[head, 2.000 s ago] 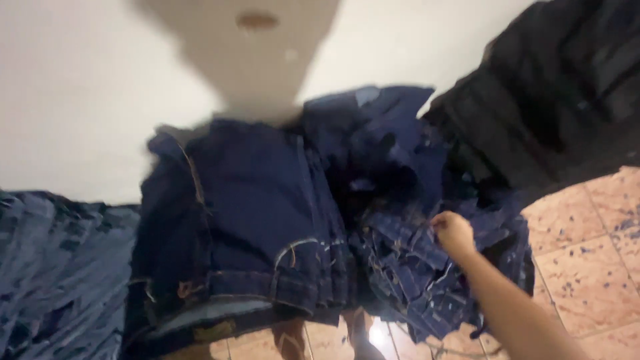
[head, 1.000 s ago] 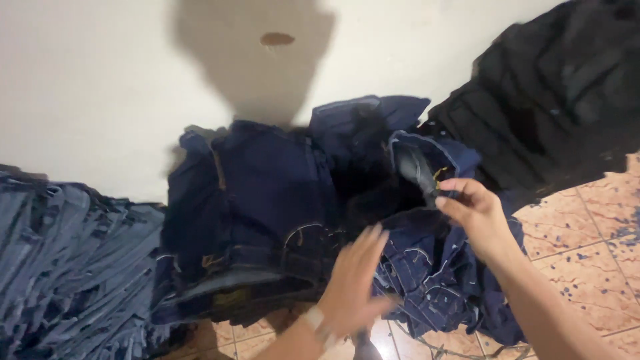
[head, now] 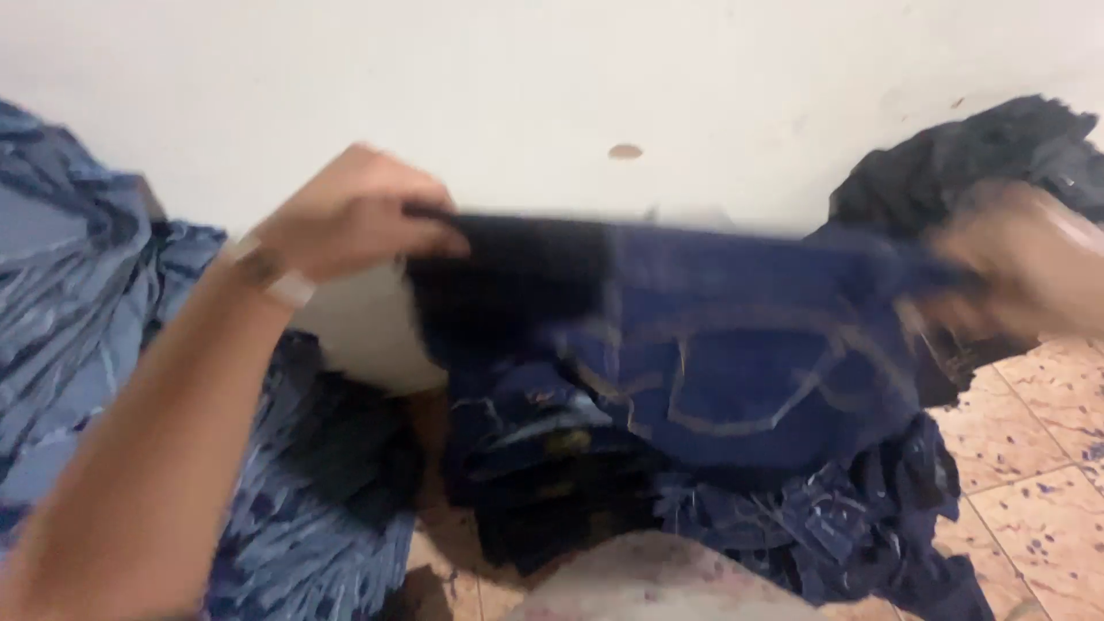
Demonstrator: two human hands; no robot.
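Observation:
A dark blue denim garment (head: pixel 742 362) with light pocket stitching hangs stretched between my two hands, blurred by motion. My left hand (head: pixel 371 207) pinches its upper left corner between thumb and fingers; a light band circles that wrist. At the far right, my right hand (head: pixel 1009 259) grips the other end, its fingers too blurred to make out. Beneath the garment lie a stack of folded dark jeans (head: pixel 552 483) and a crumpled heap of blue denim (head: pixel 828 517), both partly covered by it.
Lighter blue-grey denim (head: pixel 78 285) is piled along the left. Black cloth (head: pixel 940 164) lies at the back right, near my right hand. A pale wall or surface (head: pixel 517 86) rises behind. The tiled floor (head: pixel 1026 448) at the lower right is strewn with blue scraps.
One second ago my right hand held denim over the heap and my left hand was beside it, empty. Now the hands are wide apart with a denim garment spread between them.

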